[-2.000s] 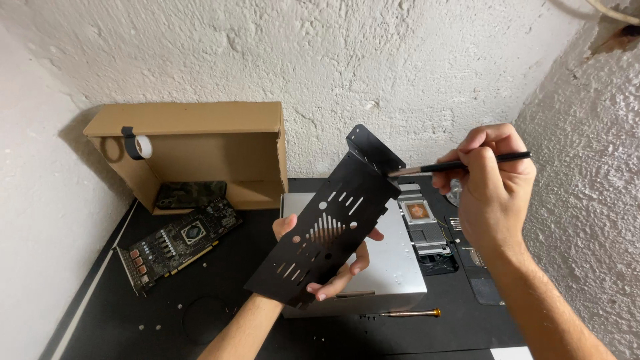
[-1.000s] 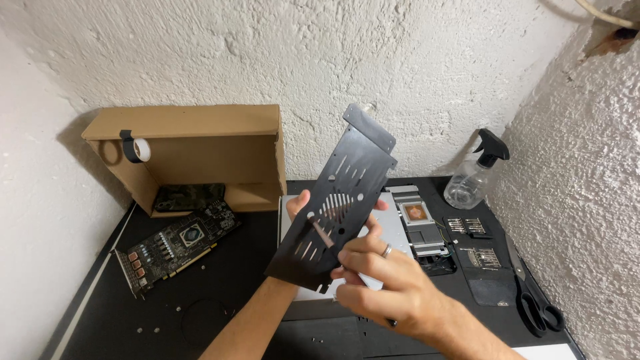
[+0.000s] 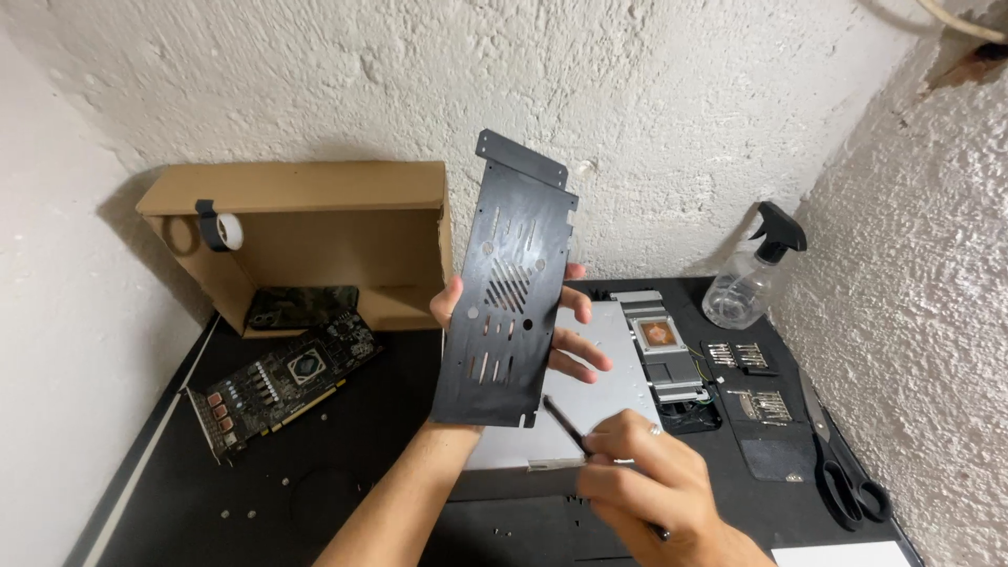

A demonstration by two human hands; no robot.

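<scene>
Tilted upright near the middle of the view is a black slotted graphics card backplate [image 3: 504, 276]. My left hand [image 3: 575, 339] holds it from behind, thumb on its left edge and fingers past its right edge. Lower right, my right hand [image 3: 654, 480] grips a slim dark brush [image 3: 565, 421], whose tip is beside the plate's lower right edge, apart from it. Under both hands lies a silver box [image 3: 598, 354]. A bare graphics card circuit board [image 3: 287, 378] rests at the left, and a heatsink with a copper base [image 3: 657, 334] lies at the right of the box.
An open cardboard box [image 3: 307, 185] with a tape roll [image 3: 228, 231] on its edge stands at the back left. Farther right are a clear spray bottle [image 3: 739, 287], screwdriver bits [image 3: 760, 405] and black-handled scissors [image 3: 839, 480]. Small screws [image 3: 504, 532] lie in front.
My right hand has come away from the backplate's face, down and to the right, with the brush. The plate is now held more upright than two seconds ago.
</scene>
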